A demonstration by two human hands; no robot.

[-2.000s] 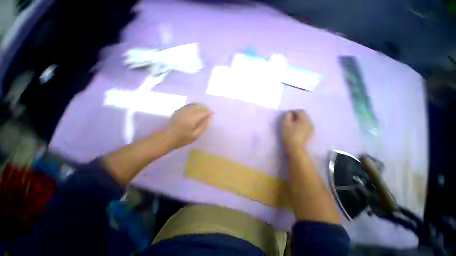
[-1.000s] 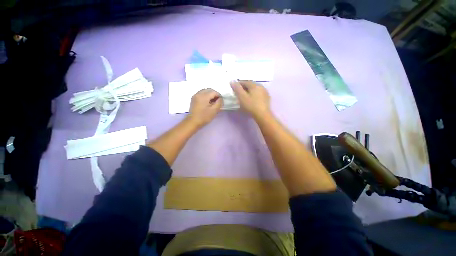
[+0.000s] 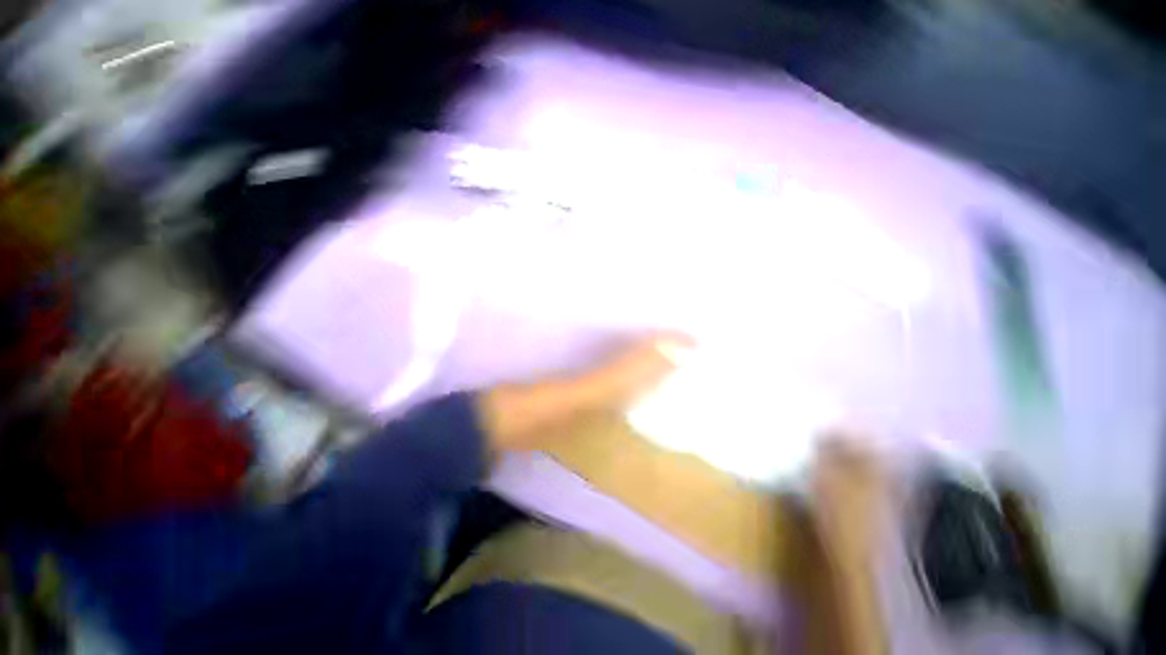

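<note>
The frame is strongly blurred and overexposed. A white fabric piece (image 3: 729, 416) lies over or just above the tan card template (image 3: 665, 493) near the table's front edge. My left hand (image 3: 639, 367) is at the piece's left end and seems to hold it between the fingers. My right hand (image 3: 850, 480) is at its right end, also seemingly holding it; its fingers are smeared by blur. Whether the fabric touches the card cannot be told.
The iron (image 3: 965, 544) stands right of my right hand. The green strip (image 3: 1019, 320) lies at the far right. The tied bundle (image 3: 492, 169) is at the far left of the table (image 3: 307, 301). Red items (image 3: 154, 435) are below the table's left side.
My hands have come from the stack of panels toward the front edge and spread apart, with a white piece now between them over the card. The camera view has turned and tilted.
</note>
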